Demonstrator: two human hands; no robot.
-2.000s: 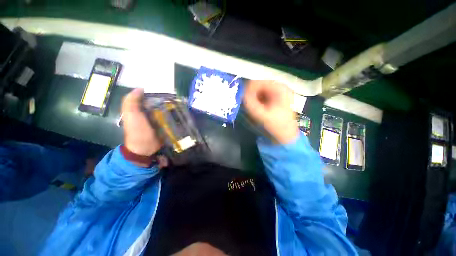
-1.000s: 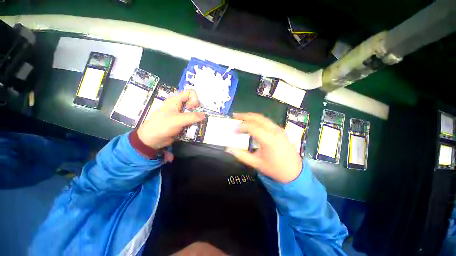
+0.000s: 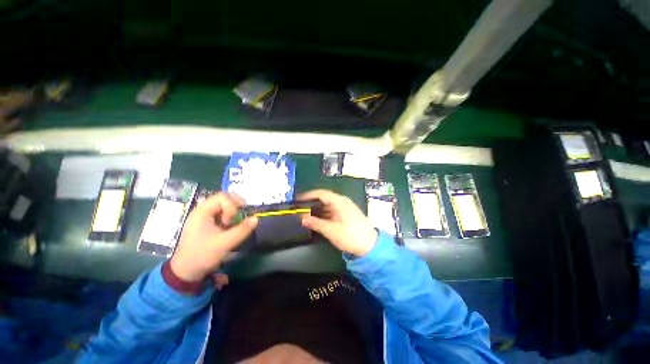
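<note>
A phone unit (image 3: 284, 222) is held between my two hands, tilted so that its dark face and a long yellow edge line show. My left hand (image 3: 207, 234) grips its left end with thumb and fingers. My right hand (image 3: 341, 222) grips its right end. The side with the battery is mostly hidden. A blue tray (image 3: 229, 178) heaped with small white pieces (image 3: 260, 180) stands just beyond the phone, its near edge partly covered by my hands.
Phones lie at left (image 3: 110, 206), (image 3: 165, 217) and several at right (image 3: 427, 205). A white sheet (image 3: 75, 176) is under the leftmost phone. Beyond the white divider (image 3: 192, 139) are belt phones (image 3: 258, 92). A taped post (image 3: 435, 103) rises at right, near black trays (image 3: 545, 242).
The phone in my hands has turned from battery side up to tilted on edge. The view has shifted, showing more of the belt. Earlier, my right hand was beside the blue tray.
</note>
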